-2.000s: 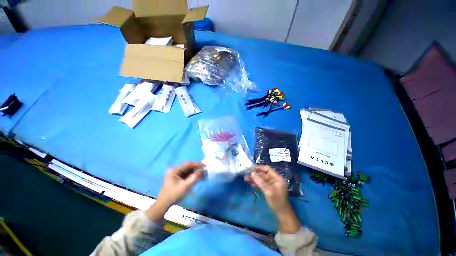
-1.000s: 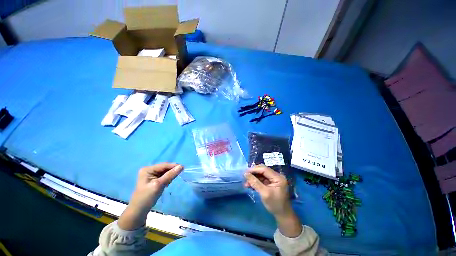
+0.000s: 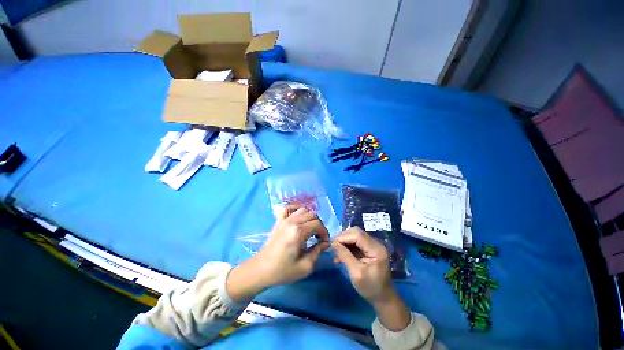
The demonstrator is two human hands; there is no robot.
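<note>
A clear bag (image 3: 252, 240) lies in front of me at the near side of other clear bags with red print (image 3: 303, 186). My left hand (image 3: 294, 240) reaches over it, thumb and fingers pinched at its right end. My right hand (image 3: 366, 265) pinches the same edge, its fingertips almost touching those of my left hand. The hands hide most of the bag, and its contents cannot be made out.
Open carton (image 3: 206, 104), white sleeves (image 3: 185, 166) and a crumpled clear bag (image 3: 287, 108) are at the back left. Cables with coloured ends (image 3: 368, 145) lie beyond a dark-filled bag (image 3: 368, 200). White booklets (image 3: 434, 205) and green batteries (image 3: 472, 280) are at right.
My left hand has moved right, from the bag's left end across to my right hand. My right hand has stayed near the bag's right end. The view has shifted slightly.
</note>
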